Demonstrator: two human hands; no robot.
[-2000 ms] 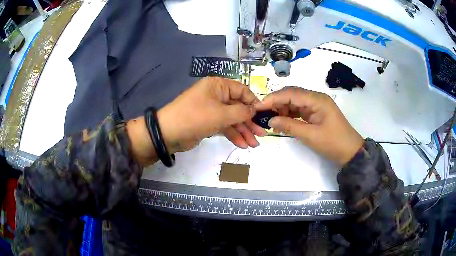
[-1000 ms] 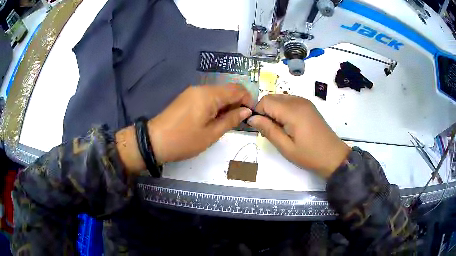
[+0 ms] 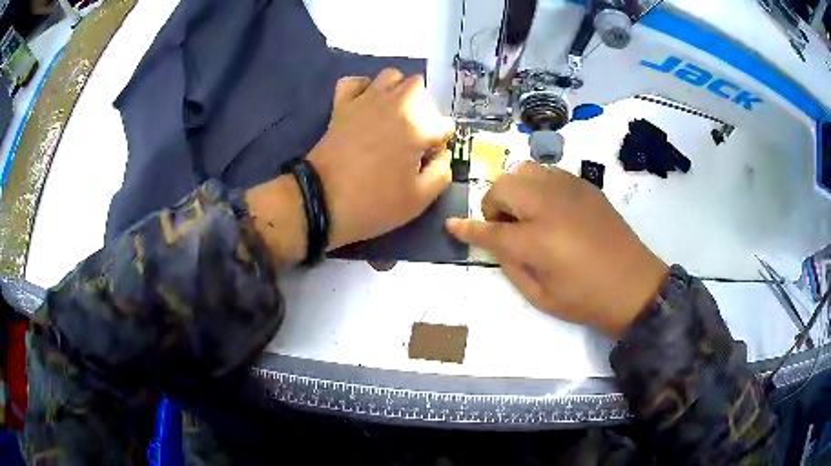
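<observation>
The dark grey garment panel [image 3: 246, 118] lies left of the needle, and its lower part reaches under my hands. A small black label [image 3: 460, 170] is at the presser foot [image 3: 461, 146]. My left hand [image 3: 378, 168] lies palm down on the panel, fingers spread, with its fingertips and thumb beside the foot. My right hand [image 3: 556, 241] is right of the panel edge. One of its digits presses on the cloth below the foot; its other fingers are curled, and their tips are hidden.
The white JACK machine head [image 3: 702, 77] stands at the back right. Black labels lie in a pile [image 3: 651, 148], with a single one [image 3: 592, 173] beside it. A brown tape patch [image 3: 437, 342] lies near the ruler edge [image 3: 446, 400]. Thin metal tools [image 3: 782, 287] lie at far right.
My hands have moved apart, from handling a small black label together to lying on and beside the panel. A label now shows at the foot. The white-printed black strip is no longer visible.
</observation>
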